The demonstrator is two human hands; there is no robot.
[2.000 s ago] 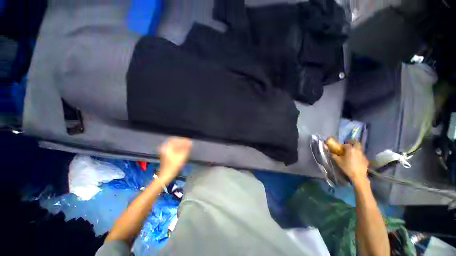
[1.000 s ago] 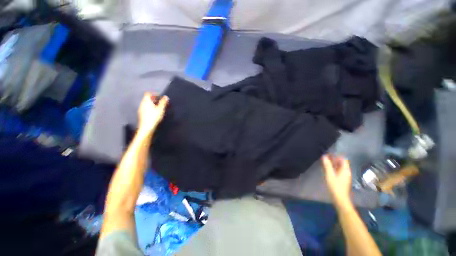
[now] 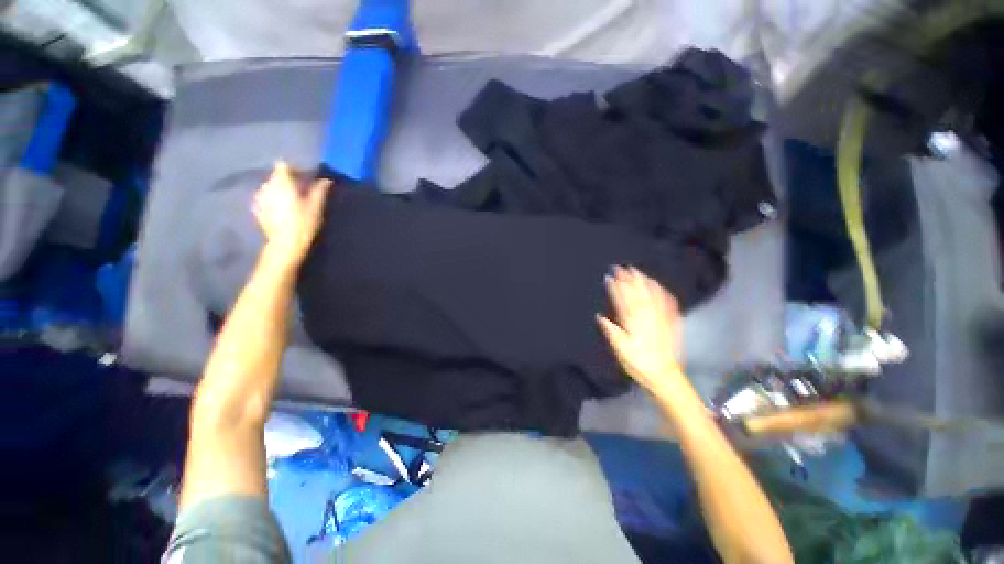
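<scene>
A black garment (image 3: 473, 275) lies across the grey pressing table (image 3: 209, 143), its lower edge hanging over the near side. Part of it is bunched at the upper right, with a small pale dot. My left hand (image 3: 288, 209) is at the garment's upper left corner, the edge between thumb and fingers. My right hand (image 3: 644, 328) lies on the garment's right part, fingers spread, holding nothing. The steam iron's orange-brown handle (image 3: 801, 418) shows at the table's right end; its silver body is blurred among clutter.
A blue strap (image 3: 363, 105) with a dark band lies at the far edge. A yellow hose (image 3: 854, 209) hangs at the right. Blue plastic (image 3: 369, 509) lies below the near edge, a green sack (image 3: 870, 534) at lower right. Pale sheeting is behind.
My right hand first let go of the iron, which now lies at the right end. The garment was shifted and its front part spread flatter. My right hand has since moved left onto the cloth.
</scene>
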